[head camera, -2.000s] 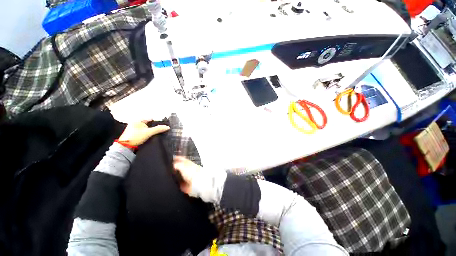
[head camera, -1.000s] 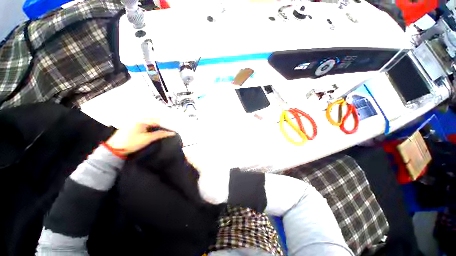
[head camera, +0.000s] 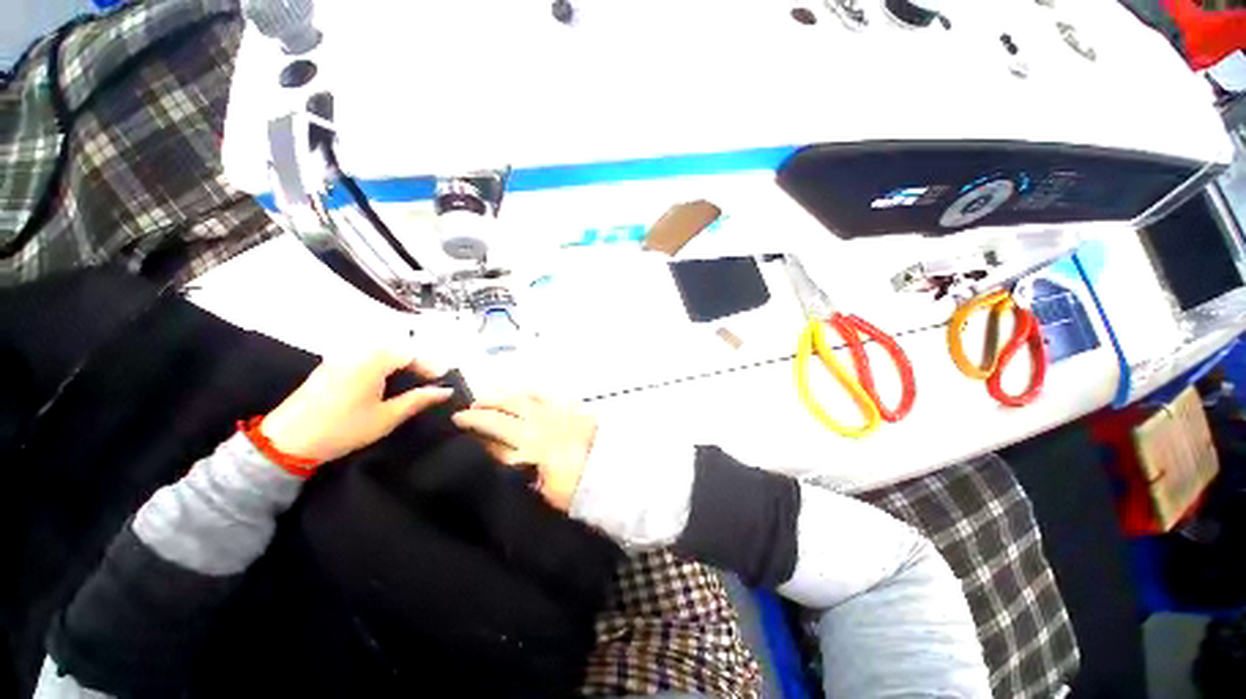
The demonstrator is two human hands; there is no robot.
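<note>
Black fabric [head camera: 451, 546] covers the left and front of the white machine bed and hangs over my lap. My left hand [head camera: 349, 403] lies on it with thumb and fingers at the fabric's upper edge. My right hand [head camera: 526, 437] is close beside it, fingertips on the same edge; the fabric between is bunched. The edge is just in front of the presser foot and needle area [head camera: 495, 311], not under it. No plaid piece shows between my hands.
Two pairs of scissors with yellow and red handles [head camera: 854, 376] lie on the bed, right. Also there are a flat black rectangle [head camera: 722, 288] and a tan scrap [head camera: 681, 227]. Plaid fabric [head camera: 164, 123] lies behind left; more plaid [head camera: 977, 546] hangs at the right. A dark control panel [head camera: 984, 191] faces me.
The plaid strip seen between my hands two seconds ago no longer shows. My right hand has moved up to the fabric's edge beside my left. The view has moved closer to the machine.
</note>
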